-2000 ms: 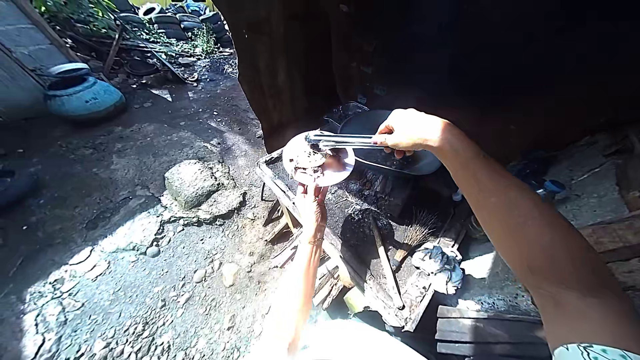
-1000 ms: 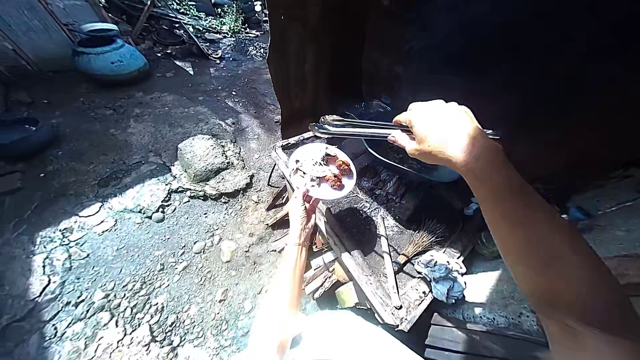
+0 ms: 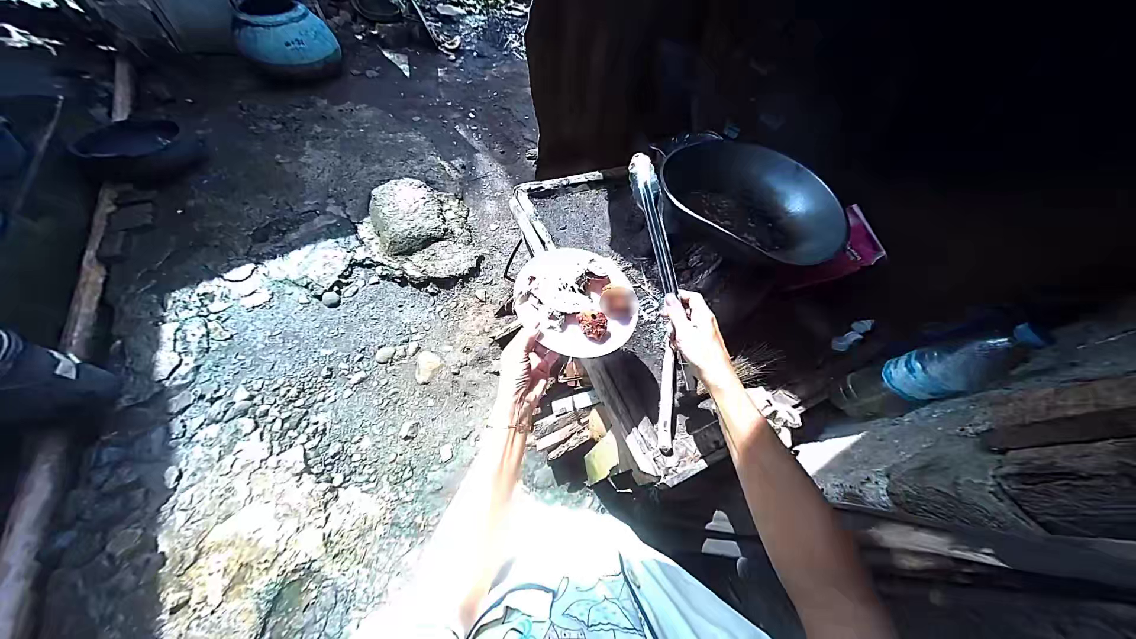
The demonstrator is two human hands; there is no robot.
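My left hand [image 3: 530,366] grips the near edge of a light round plate [image 3: 555,342], which holds white food, likely rice, and reddish-brown pieces of food [image 3: 593,325]. To its right, my right hand [image 3: 697,335] is closed around the handle end of long metal tongs [image 3: 655,222]. Their tips point away from me, beside the left rim of a dark wok [image 3: 772,200]. The wok has dark residue at its bottom. Both hands are over the near part of a wooden-framed hearth [image 3: 619,399], with split firewood [image 3: 564,426] below the plate.
A large stone [image 3: 406,216] lies on the rough ground left of the hearth. Farther off are a blue pot [image 3: 288,40] and a dark basin [image 3: 133,146]. A plastic bottle [image 3: 950,368] lies at the right, near wooden boards [image 3: 1065,426]. Pink packaging [image 3: 856,244] shows beside the wok.
The tongs have swung from lying sideways above the plate to pointing away from me. My right hand has moved off the wok, which shows more fully. The view has shifted.
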